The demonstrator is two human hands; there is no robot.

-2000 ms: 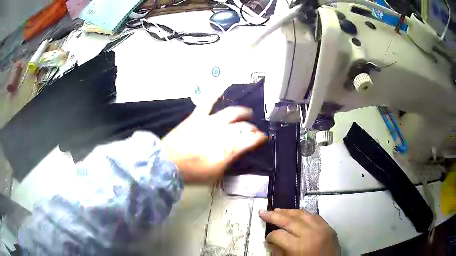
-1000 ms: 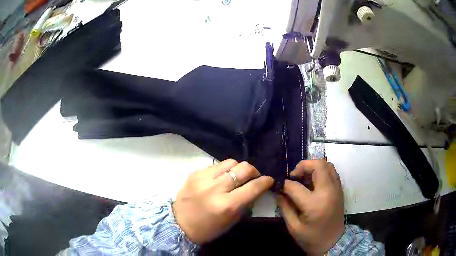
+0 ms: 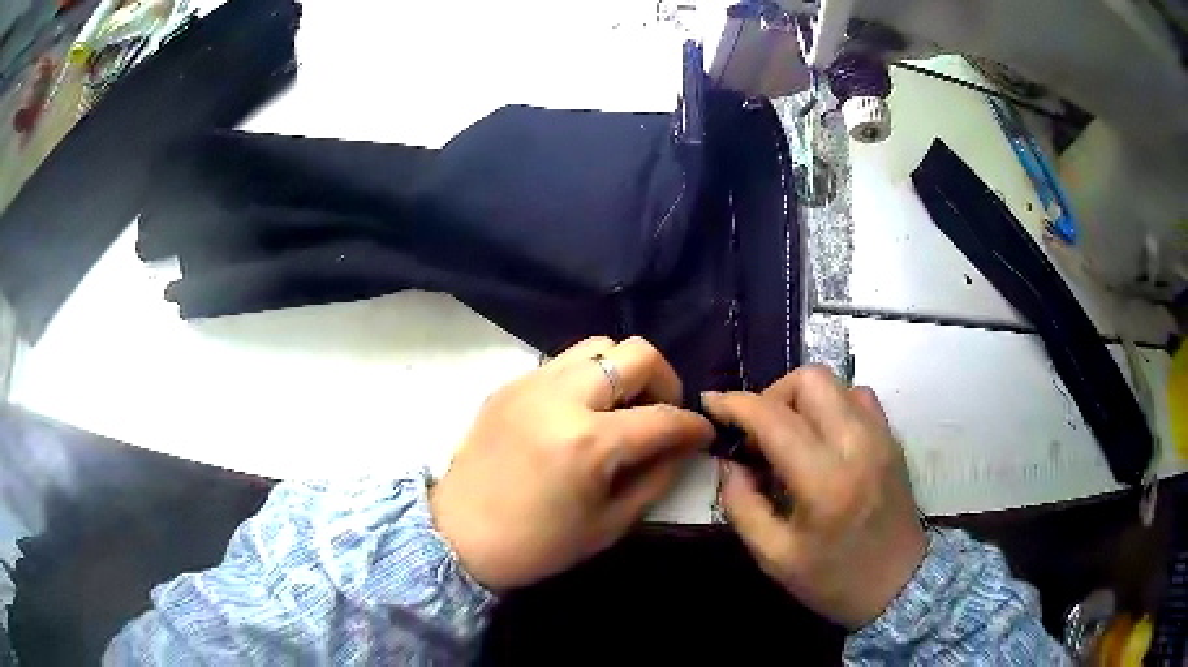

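A dark cut panel (image 3: 547, 196) lies on the white table, spread left of the needle area. A long dark strip with a pale stitch line (image 3: 762, 248) runs along its right edge, from under the machine head towards me. My left hand (image 3: 573, 456), with a ring, pinches the near end of the cloth. My right hand (image 3: 827, 495) pinches the same end from the right, its fingertips almost touching the left ones. The fingers hide part of the cloth end. The presser foot and needle area (image 3: 769, 52) is at the top, partly hidden.
A spare dark strip (image 3: 1036, 306) lies to the right. A blue stick (image 3: 1042, 170) is behind it. The white ridged knob (image 3: 866, 117) hangs from the machine head. More dark cloth (image 3: 156, 130) lies at the upper left. The table's front edge (image 3: 326, 459) curves before me.
My left hand has come from the middle of the panel to the near end, beside my right hand. The panel now lies turned alongside the strip. The view has tilted downwards.
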